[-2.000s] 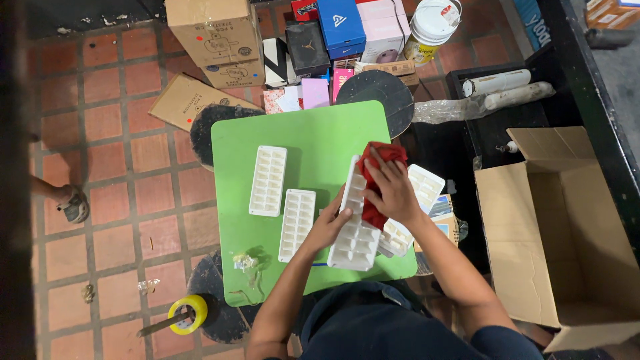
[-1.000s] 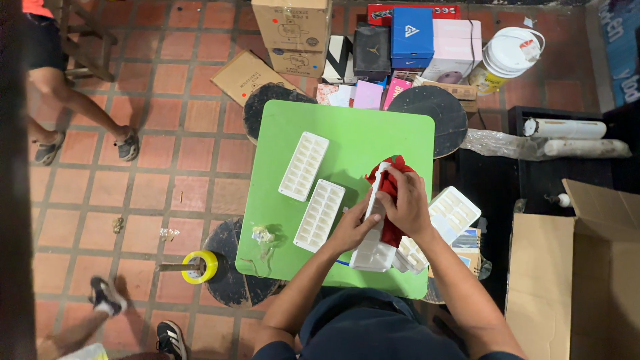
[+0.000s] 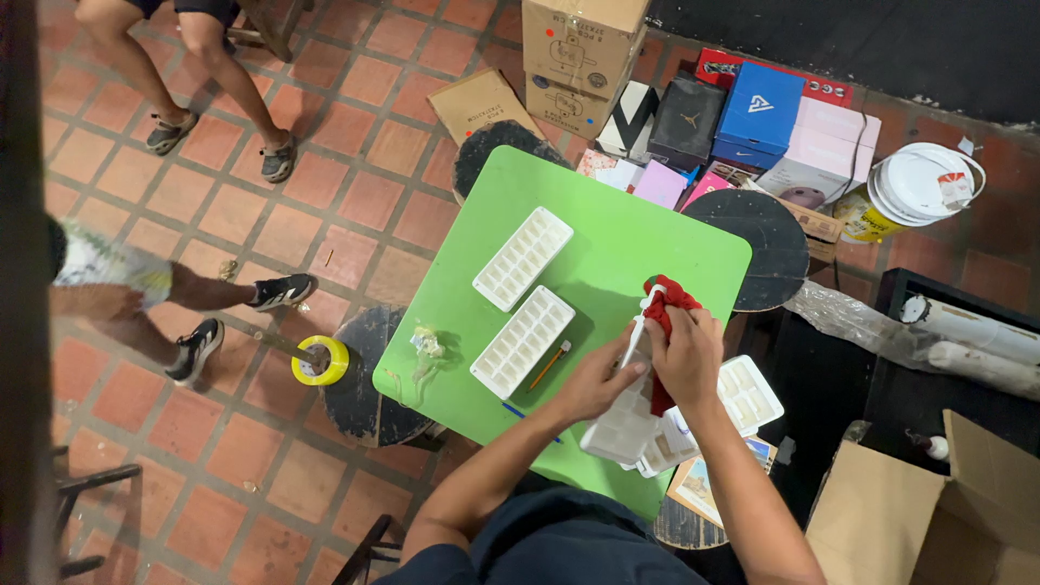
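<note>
My left hand (image 3: 597, 382) grips the side of a white plastic ice cube tray (image 3: 616, 435), tilted up above the near right part of the green table (image 3: 626, 219). A red cloth (image 3: 681, 299) is bunched in my right hand (image 3: 689, 349) against the tray's upper end. Two more white ice cube trays, one farther (image 3: 523, 258) and one nearer (image 3: 522, 342), lie on the table to the left. A pencil (image 3: 549, 366) rests beside the nearer one. Other white trays (image 3: 749, 396) sit at the table's right edge, partly behind my right forearm.
Black round stools (image 3: 751, 248) stand around the table. A roll of yellow tape (image 3: 321, 361) is at the left stool. Shoe boxes (image 3: 757, 106), cartons (image 3: 581, 49) and a white bucket (image 3: 918, 183) stand beyond. An open cardboard box (image 3: 873, 508) is at right. Two people's legs show at left.
The held tray's upper end and the red cloth remain in my hands, which have shifted only slightly. The view has turned, and more of the people at left shows. The pencil now shows beside the tray.
</note>
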